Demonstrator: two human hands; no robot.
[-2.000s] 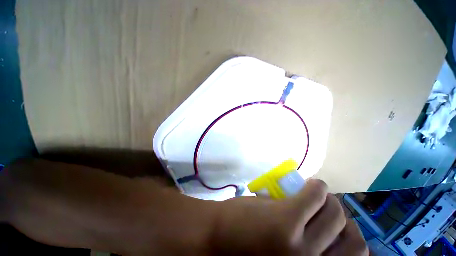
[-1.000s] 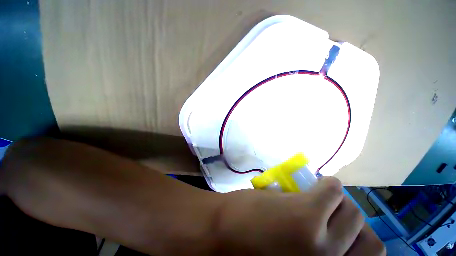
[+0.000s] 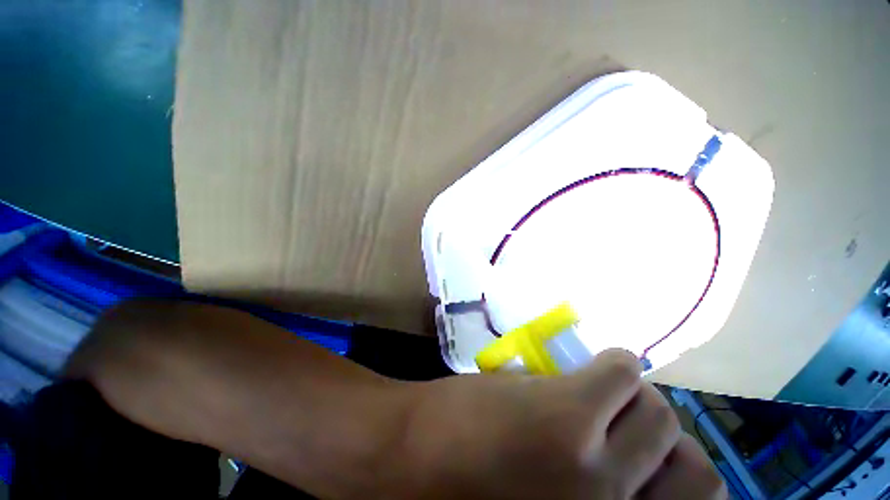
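Note:
A white rounded plastic housing (image 3: pixel 586 127) lies on a tan cardboard sheet (image 3: pixel 293 146), overexposed in the middle. A thin dark red wire loop (image 3: pixel 720 244) lies on it, with grey tape pieces (image 3: pixel 706 156) near the notch and at the lower left. My left hand (image 3: pixel 595 430) is closed at the bottom centre, its forearm coming from the left. It grips a caulking gun (image 3: pixel 532 342); only the yellow front end and part of the pale cartridge show, over the housing's near edge. The handle and nozzle tip are hidden. My right hand is not in view.
The green bench top (image 3: pixel 88 107) shows at the left, with blue frames and pale tubes (image 3: pixel 44 317) below it. At the lower right, metal framework (image 3: pixel 717 439) and cables lie below the bench edge. Dark slots (image 3: pixel 859 377) show on the green surface there.
The housing and cardboard have shifted right in the view. The gun front now covers the lower-left part of the wire loop. My left hand stays closed on the gun.

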